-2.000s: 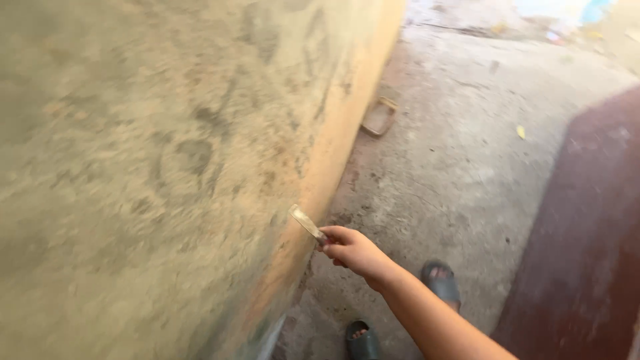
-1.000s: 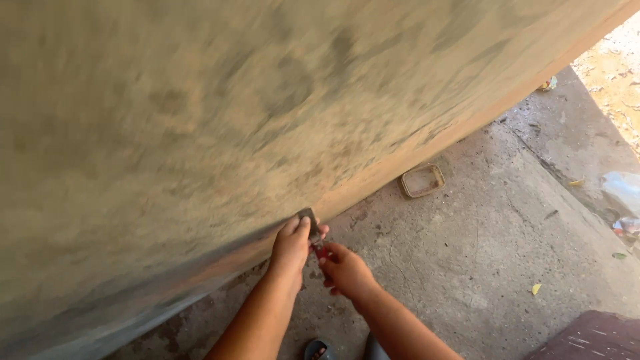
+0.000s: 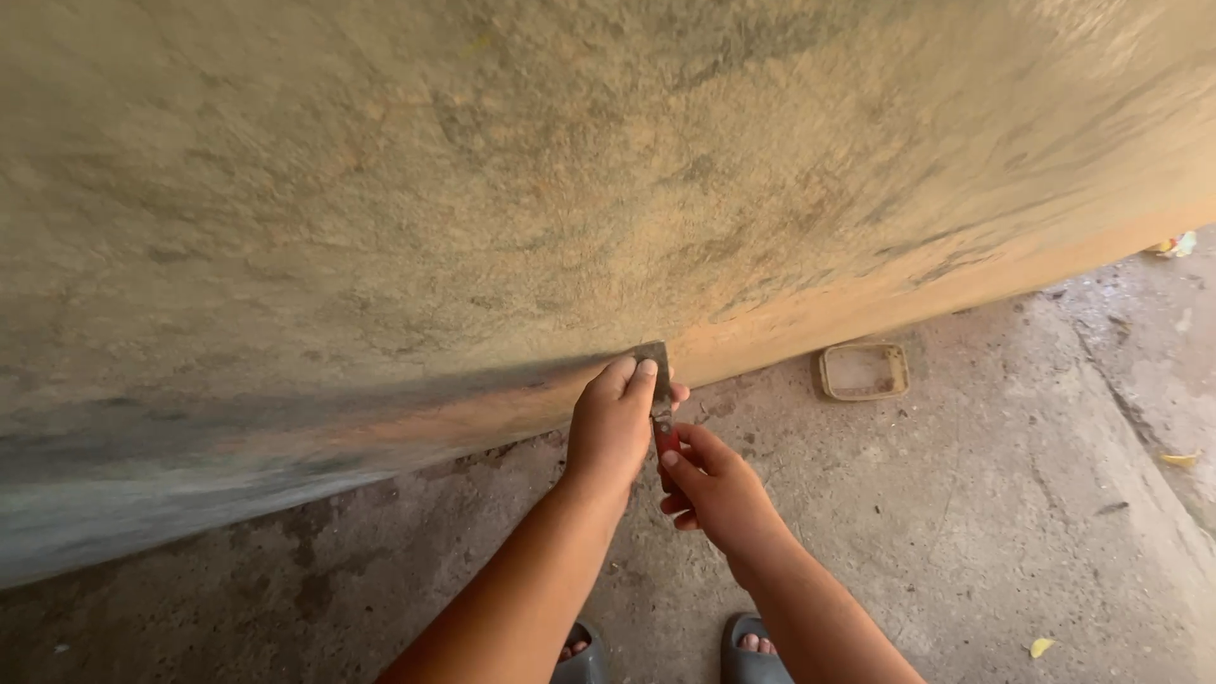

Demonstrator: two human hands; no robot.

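Note:
A putty knife [image 3: 662, 385] with a dark, worn metal blade and a red handle is held between both hands, near the foot of a stained, plastered wall [image 3: 532, 209]. My left hand [image 3: 613, 418] grips the blade, its thumb and a finger lying on the face and other fingertips showing past the far edge. The red handle is in my right hand [image 3: 717, 484], between thumb and fingers. The blade's squared end points towards the wall; whether it touches the wall, I cannot tell.
A shallow rectangular plastic container [image 3: 864, 371] stands on the concrete floor [image 3: 912, 513] close to the wall, right of the hands. My feet in grey slides [image 3: 753, 651] are below. A crumpled wrapper [image 3: 1178, 245] lies far right, and a yellow leaf [image 3: 1041, 648] lies lower right.
Two seconds ago only one hand showed, holding the tool out by the wall. Since then the left hand has come in and taken hold of the blade. The view has swung round.

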